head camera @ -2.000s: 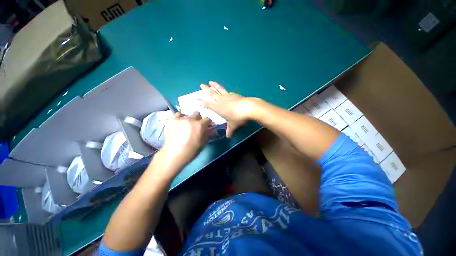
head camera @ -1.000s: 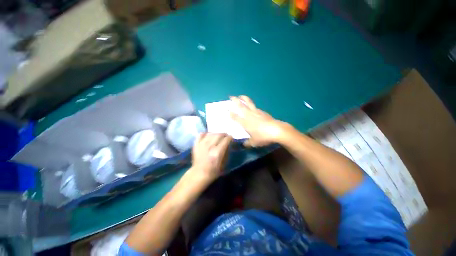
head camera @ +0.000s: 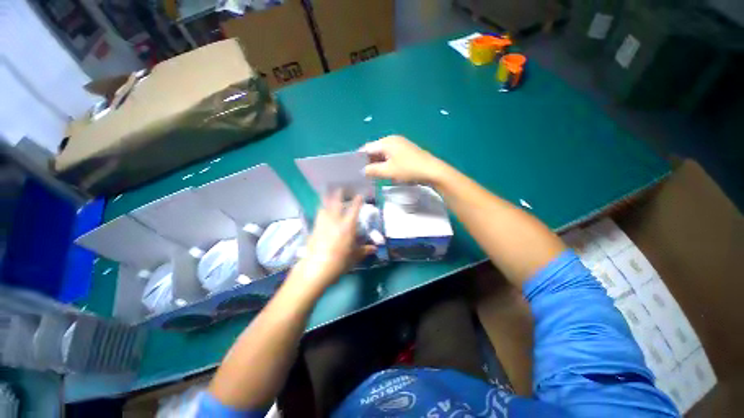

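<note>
A closed retail box with a white lid (head camera: 418, 219) stands near the table's front edge. Beside it on the left is an open retail box with its lid (head camera: 336, 173) raised. My right hand (head camera: 400, 161) holds the lid's upper right corner. My left hand (head camera: 333, 233) is over this box's left part, its fingers blurred beside the white-wrapped item (head camera: 371, 222); its exact hold is unclear. Further left, three open boxes (head camera: 220, 304) stand in a row with lids up, each with a round white-wrapped item (head camera: 219, 265).
The green table (head camera: 457, 139) bears white scraps, orange-yellow objects (head camera: 511, 69) at the far end and a brown wrapped bundle (head camera: 171, 114) at the back left. Grey flat pieces (head camera: 106, 347) and a blue panel (head camera: 53, 237) are left. A carton (head camera: 701, 237) of white boxes (head camera: 653, 310) stands right.
My hands have left the closed white lid; my right hand has taken the neighbouring box's lid. That box now stands apart from the row, against the closed one. The view has shifted.
</note>
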